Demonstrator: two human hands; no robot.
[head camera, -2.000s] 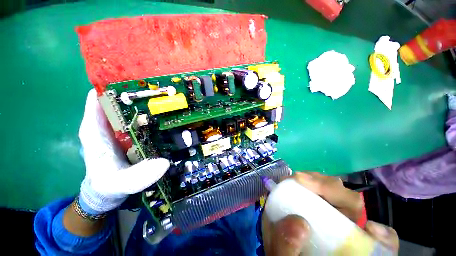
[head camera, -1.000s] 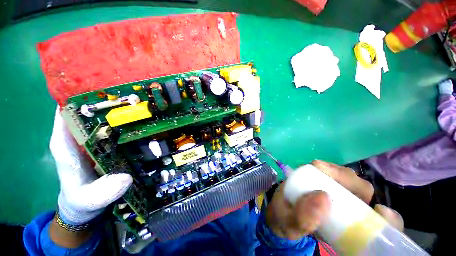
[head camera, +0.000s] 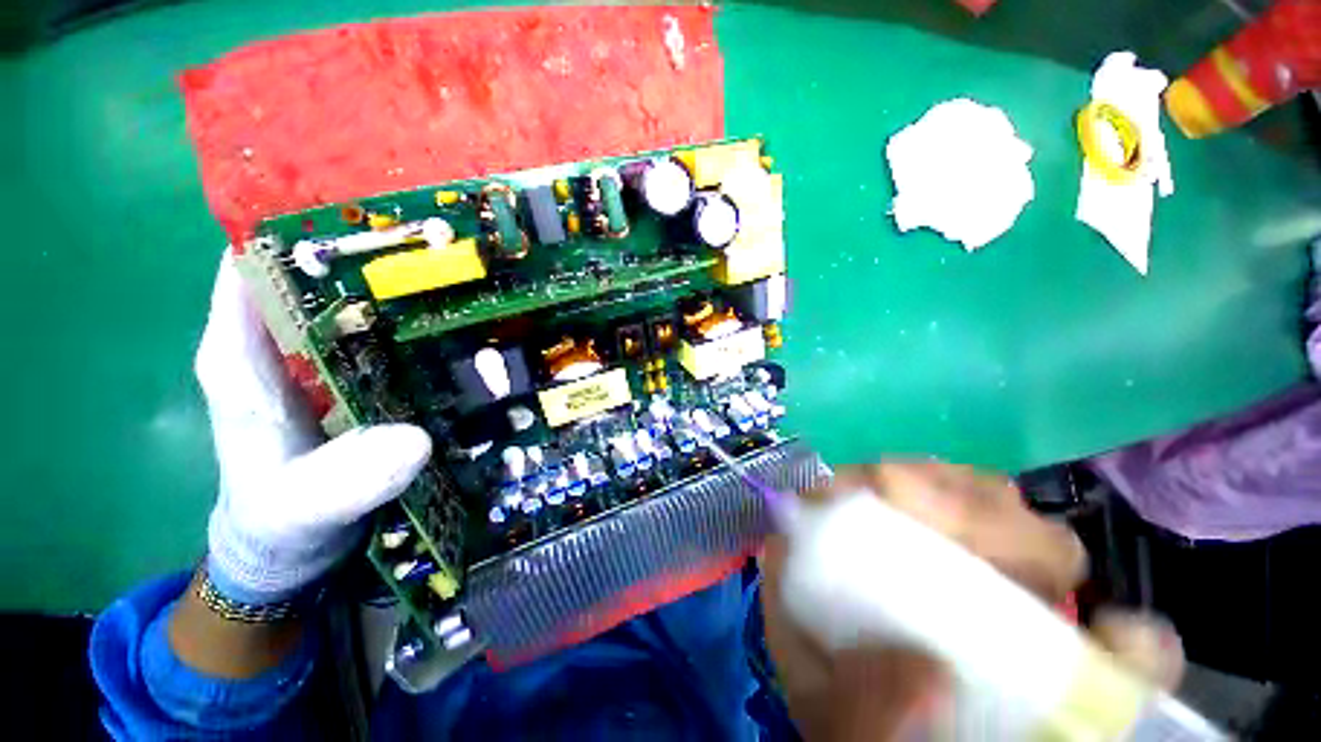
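The green circuit board assembly (head camera: 580, 312) lies tilted, partly over a red foam pad (head camera: 464, 102), its finned heat sink (head camera: 638, 558) towards me. My left hand (head camera: 297, 449), in a white knit glove, grips the board's left edge, thumb on top. My bare right hand (head camera: 942, 580) is blurred and holds a white dispensing syringe (head camera: 942, 594). The purple needle hub (head camera: 775, 500) is above the heat sink. The thin needle reaches over the row of small white-blue parts (head camera: 638, 449) near its right half. Whether the tip touches a part I cannot tell.
On the green bench (head camera: 898, 348) lie a crumpled white wipe (head camera: 961, 174) and a yellow tape roll (head camera: 1110, 141) on a white sheet (head camera: 1123, 218). A red and yellow object (head camera: 1246, 73) is at the upper right. A person's purple sleeve (head camera: 1217, 464) is at the right edge.
The needle has moved from the row's right end, one second ago, leftward onto the row. The board and my left hand appear further right and slightly higher in view than one second ago.
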